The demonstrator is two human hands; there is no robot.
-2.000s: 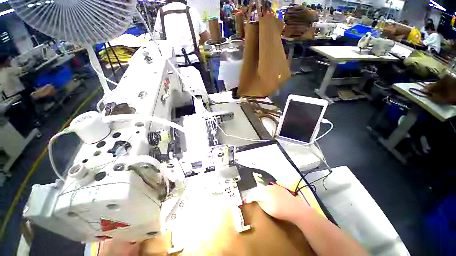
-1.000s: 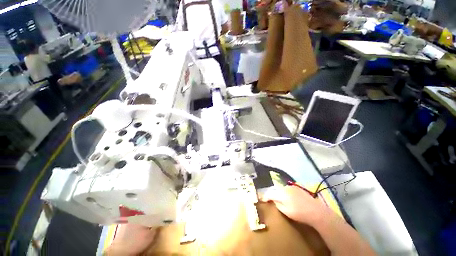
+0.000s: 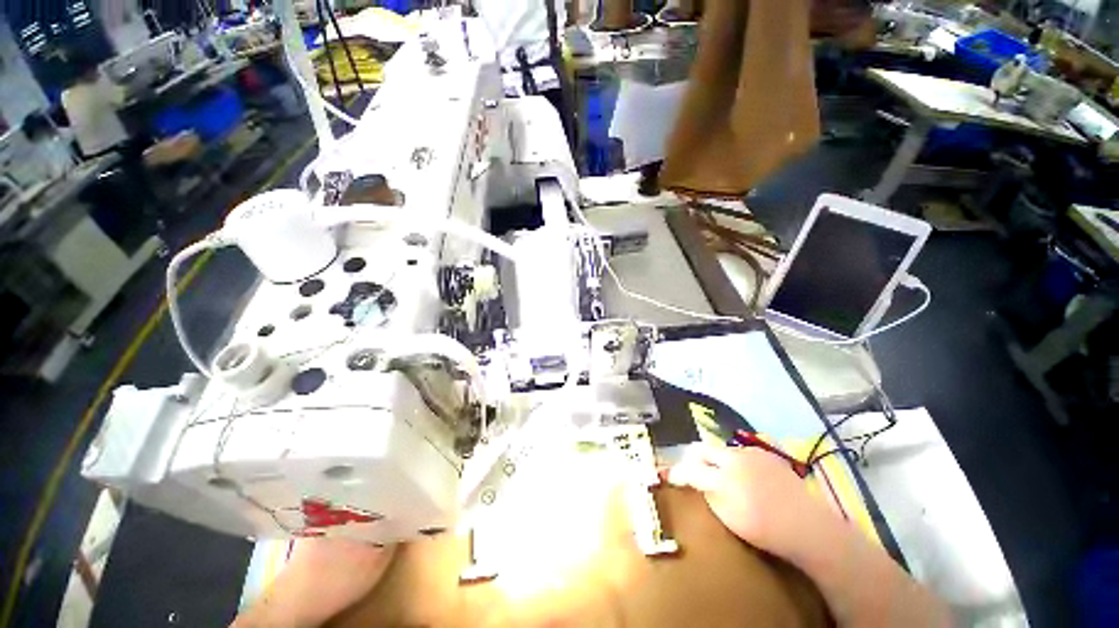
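A large brown bag panel (image 3: 724,577) lies on the machine bed at the bottom, its middle washed out by lamp glare. The metal clamp frame (image 3: 649,503) rests over it, one arm on each side. My right hand (image 3: 751,493) is bare, on the panel's far edge just right of the frame, fingertips bunched at that edge. My left hand (image 3: 329,574) is at the panel's left side, below the white machine head (image 3: 331,454); its fingers are hidden.
Red-handled snips (image 3: 763,447) and black wires lie just beyond my right hand. A dark-screened tablet (image 3: 847,268) stands at the right. A brown hanging bag (image 3: 742,104) is behind the machine. A white thread cone (image 3: 285,236) sits on the head.
The view has tilted down and shifted, so the machine and tablet appear further right. More of my left hand shows than two seconds ago. My right hand stays beside the frame's right arm.
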